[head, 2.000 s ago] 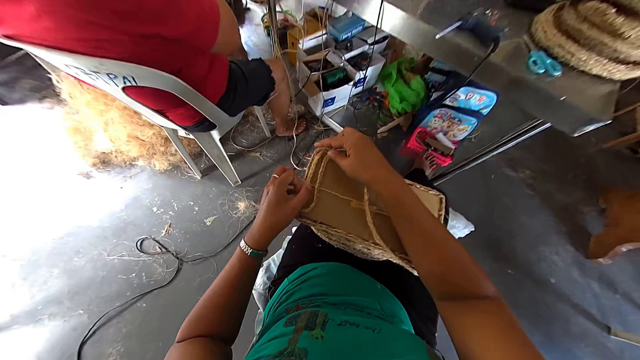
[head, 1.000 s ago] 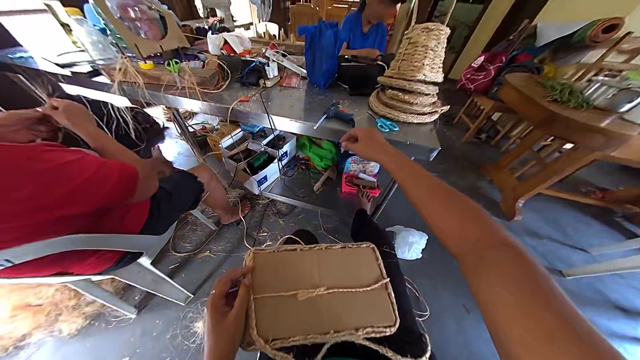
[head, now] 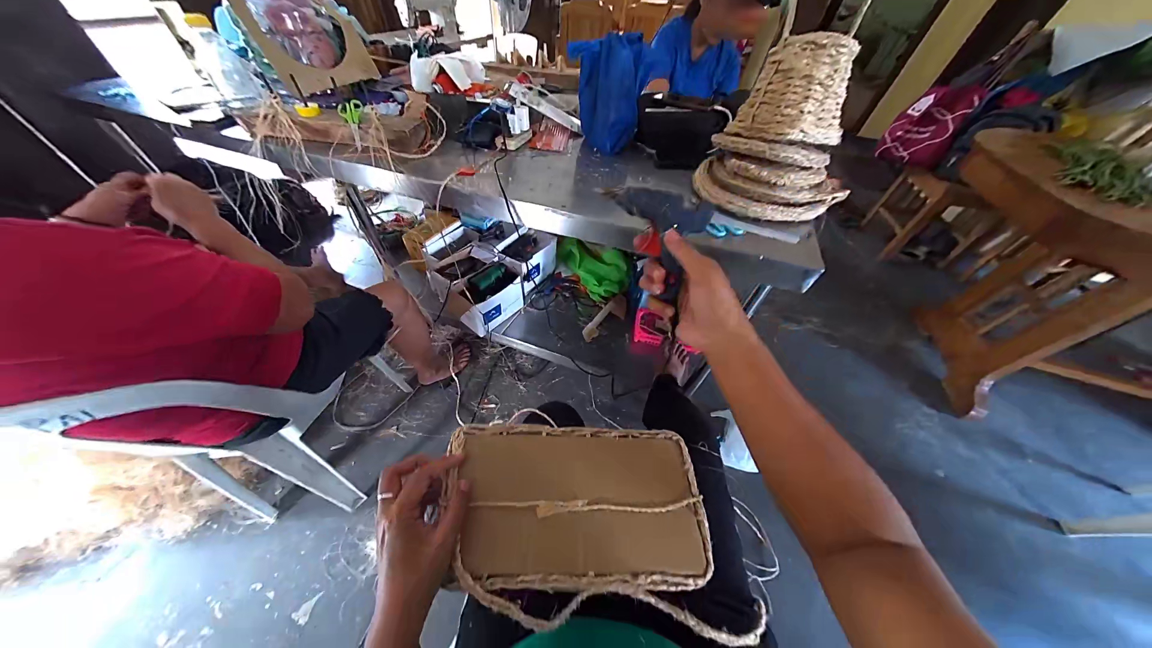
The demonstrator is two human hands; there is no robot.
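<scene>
On my lap lies a rectangular cardboard piece [head: 585, 544] edged with braided natural-fibre rope, a thin cord running across its middle. My left hand [head: 418, 517] grips its left edge, fingers on the rope border. A loose braided rope [head: 670, 616] trails along the near side. My right hand [head: 688, 292] is stretched forward over the near edge of the metal table, closed around the handle of a glue gun [head: 661, 211], which is dark with a red part and somewhat blurred.
The metal table [head: 540, 184] carries stacked woven fibre pieces [head: 783, 135], light-blue scissors [head: 724, 229] and a blue bag [head: 607, 94]. Boxes [head: 490, 279] stand beneath. A person in red [head: 144, 315] sits at left on a plastic chair; another in blue sits behind the table. A wooden table [head: 1053, 198] is at right.
My right hand left the rope border, reached forward and took hold of the glue gun, which lay on the metal table one second ago. The view has tilted up since the first frame.
</scene>
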